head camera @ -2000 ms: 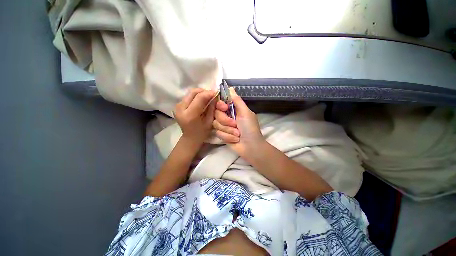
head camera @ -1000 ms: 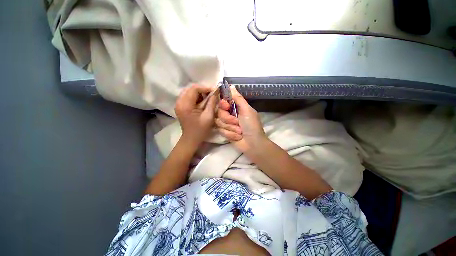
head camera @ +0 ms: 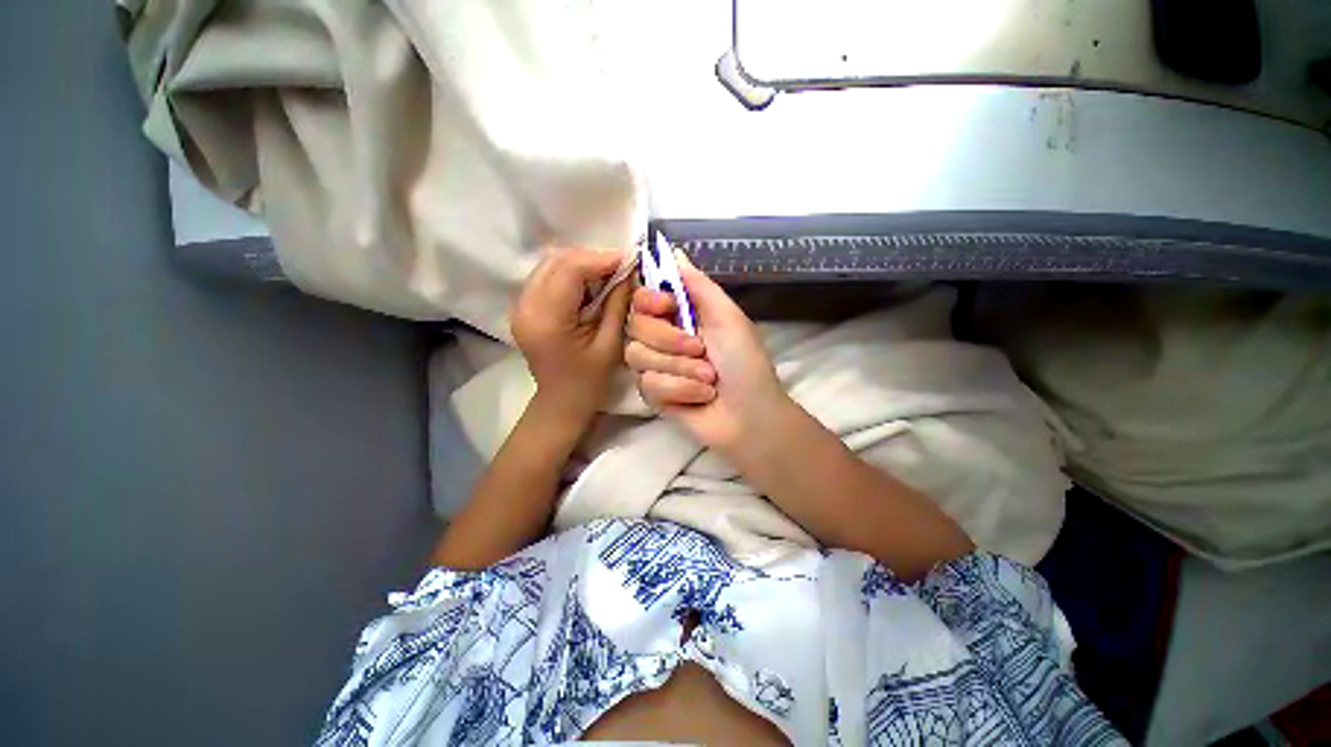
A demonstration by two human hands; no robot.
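A large cream garment piece (head camera: 496, 161) lies over the left part of the table and hangs over its front edge. My left hand (head camera: 566, 324) pinches the cloth's edge between its fingertips at the table edge. My right hand (head camera: 701, 353) is closed around metal thread snips (head camera: 664, 275), right beside my left fingertips. The blades point up and away from me and stand slightly apart, close to the cloth edge. Loose threads are too small to tell.
The white table (head camera: 934, 153) has a grey ridged front edge. A black oblong object (head camera: 1207, 37) lies at the far right. A cream cloth heap (head camera: 905, 423) is in the lap. A duller cloth pile (head camera: 1197, 423) is at the right. A grey wall (head camera: 248, 496) stands at the left.
The snips have turned in my right hand and their blades now show spread apart. My left fingers have shifted slightly on the cloth edge. The view has moved a little.
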